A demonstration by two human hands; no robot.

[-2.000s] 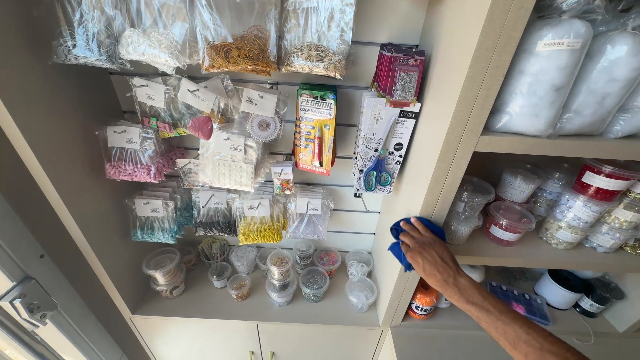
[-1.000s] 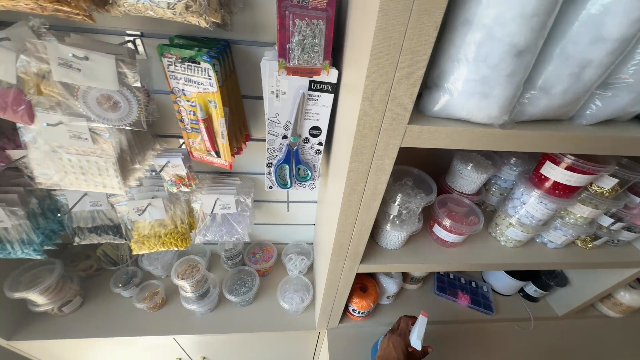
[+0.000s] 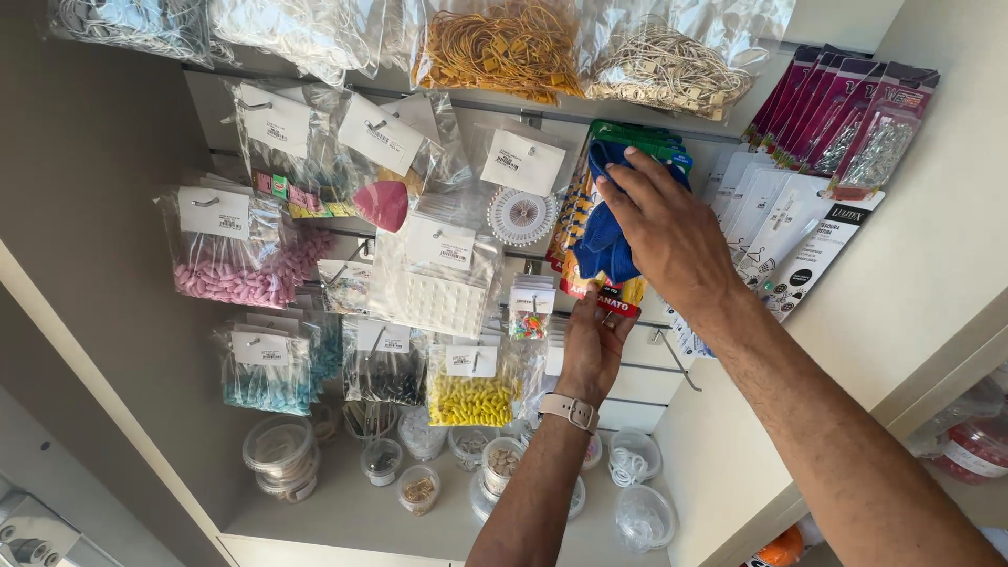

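Note:
My right hand (image 3: 669,228) presses a blue cloth (image 3: 606,236) against the front of a carded glue pack (image 3: 622,298) hanging on the slatted wall. Below it, my left hand (image 3: 592,346), with a watch strap at the wrist, grips the card's bottom edge between thumb and fingers. More such cards hang behind this one. Purple-carded packs of metal pins (image 3: 878,134) and white scissors cards (image 3: 819,236) hang to the right. A bag with a white pin wheel (image 3: 522,216) hangs to the left.
Bags of pink (image 3: 236,279), yellow (image 3: 472,398) and teal beads (image 3: 268,394) hang on metal hooks, with bags of cord (image 3: 500,51) above. A bare hook (image 3: 679,362) juts out below the scissors cards. Small plastic tubs (image 3: 282,449) stand on the shelf. A side panel (image 3: 827,378) rises at right.
The right hand with the blue cloth has moved from the cabinet's upright divider, two seconds ago, to the glue card. The left hand has come into view and taken hold of the card. The view has shifted left.

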